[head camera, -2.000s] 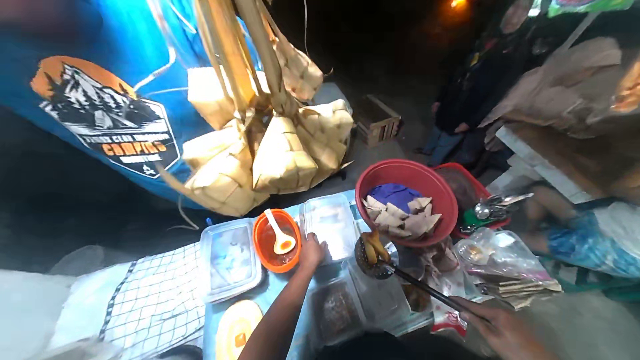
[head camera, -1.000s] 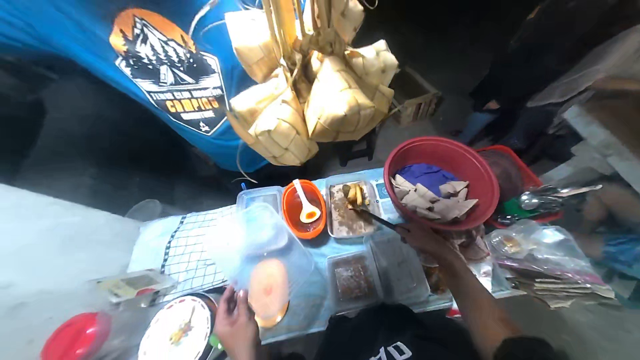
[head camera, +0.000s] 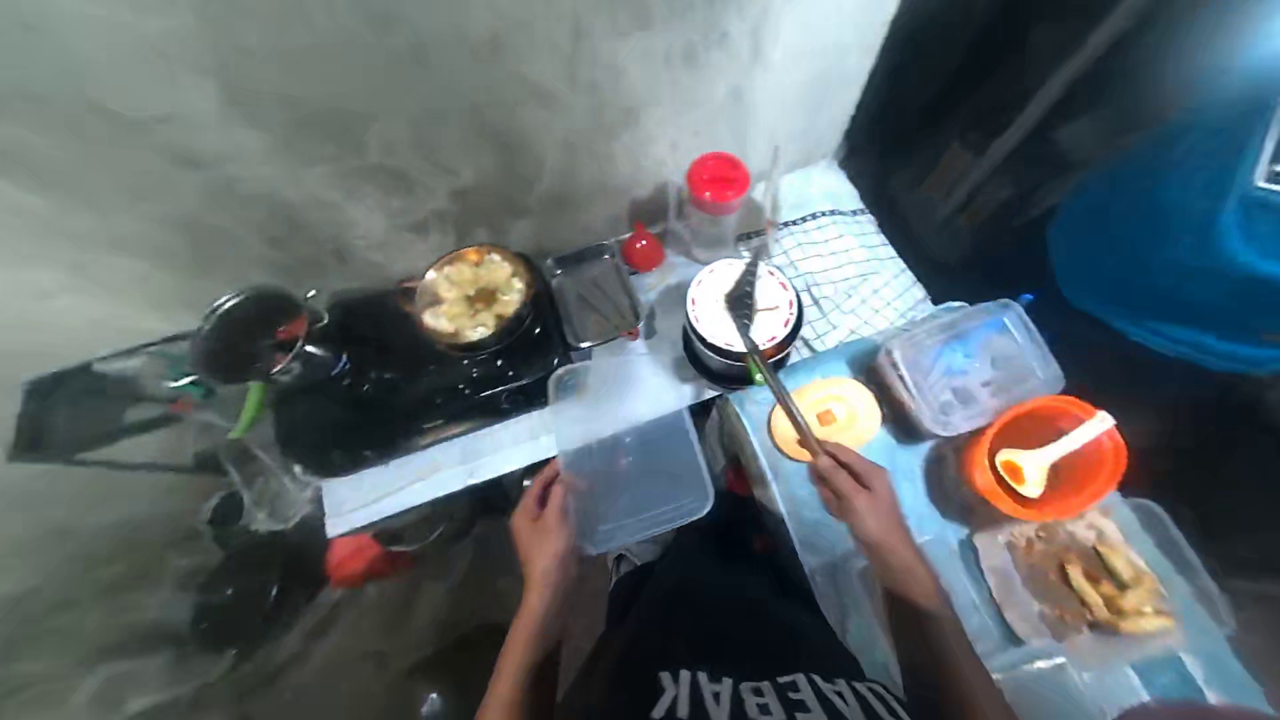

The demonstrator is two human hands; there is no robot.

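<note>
My left hand (head camera: 545,520) grips the edge of a translucent plastic lid (head camera: 635,465), held flat in front of my body. In my right hand (head camera: 850,485) is the handle of a long dark slotted utensil (head camera: 742,300), whose head lies over a white plate with a red-marked rim (head camera: 712,320). That plate sits on a dark round pot. Below it is an orange round lid (head camera: 845,412). Fried pieces (head camera: 1120,595) lie in a plastic container at the lower right, beside an orange bowl (head camera: 985,485) with a white ladle (head camera: 1060,455).
On a black stove (head camera: 390,390) along the wall, a pan of frying food (head camera: 473,298) stands at the back. Next to it are a metal tray (head camera: 595,295), a red funnel (head camera: 643,250) and a red-lidded jar (head camera: 718,185). A dark pot (head camera: 250,335) is further left.
The view has swung far left, to the stove. My right hand has moved the utensil from the container of fried pieces to over the plate. My left hand, earlier by the orange bowl, now holds the lid.
</note>
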